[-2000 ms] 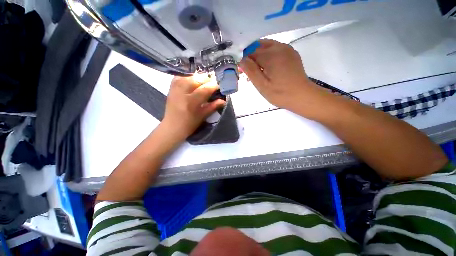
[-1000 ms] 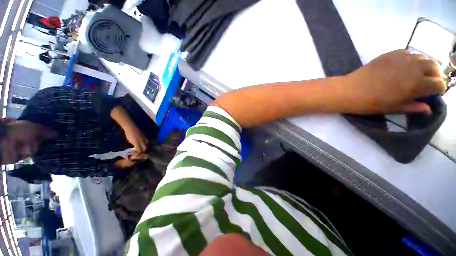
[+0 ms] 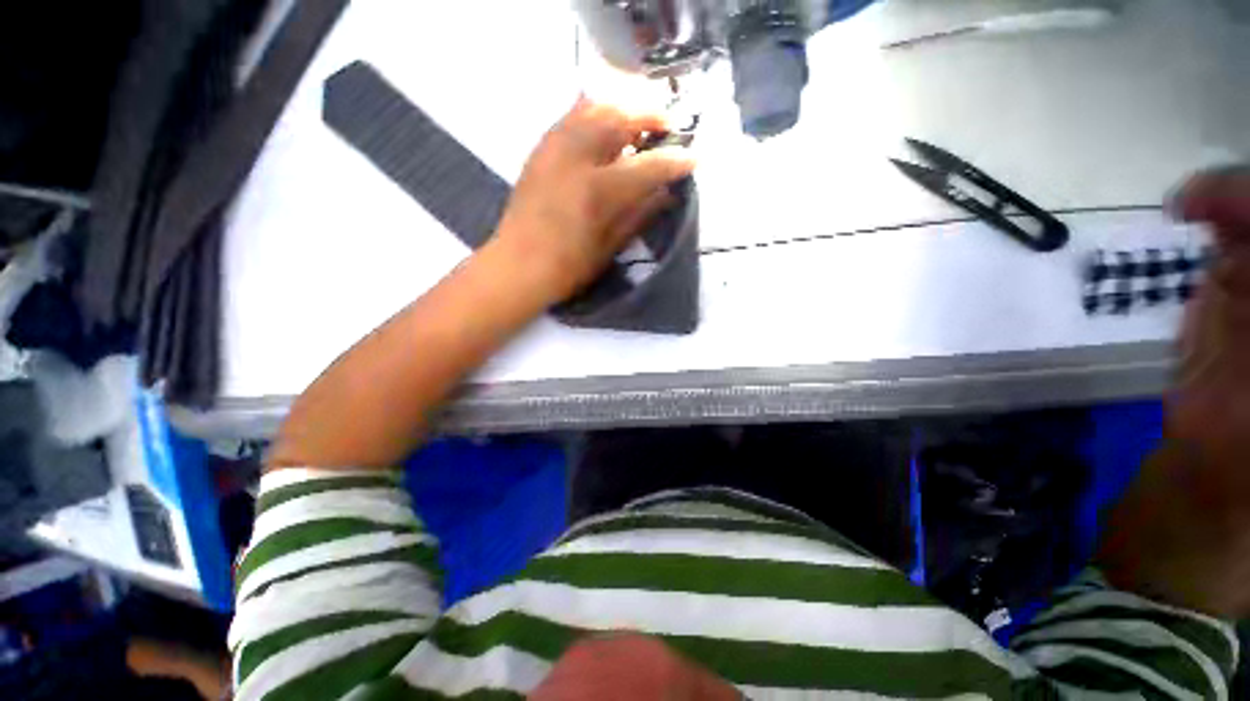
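My left hand [image 3: 590,192] holds a dark grey fabric strip [image 3: 418,154] at the presser foot [image 3: 668,137]. One squared, pointed end of the strip lies up to the left on the white table; the rest loops under my hand and folds to a corner at its right. The fingertips pinch the cloth by the foot, partly hidden in glare. My right hand [image 3: 1220,219] is blurred and cut off by the right edge, over the checked strip; whether it holds anything cannot be seen. Black thread snips [image 3: 984,197] lie on the table.
The grey-blue round attachment [image 3: 768,75] hangs right of the needle. A bundle of dark strips [image 3: 185,308] hangs over the table's left side. A checked strip [image 3: 1141,279] lies at right. A measuring tape [image 3: 685,403] runs along the front edge. A blue bin [image 3: 496,514] is below.
My view has swung left and back. My right hand has moved from beside the needle to the far right edge. The snips, earlier mostly under the right arm, now show. My left hand still holds the strip.
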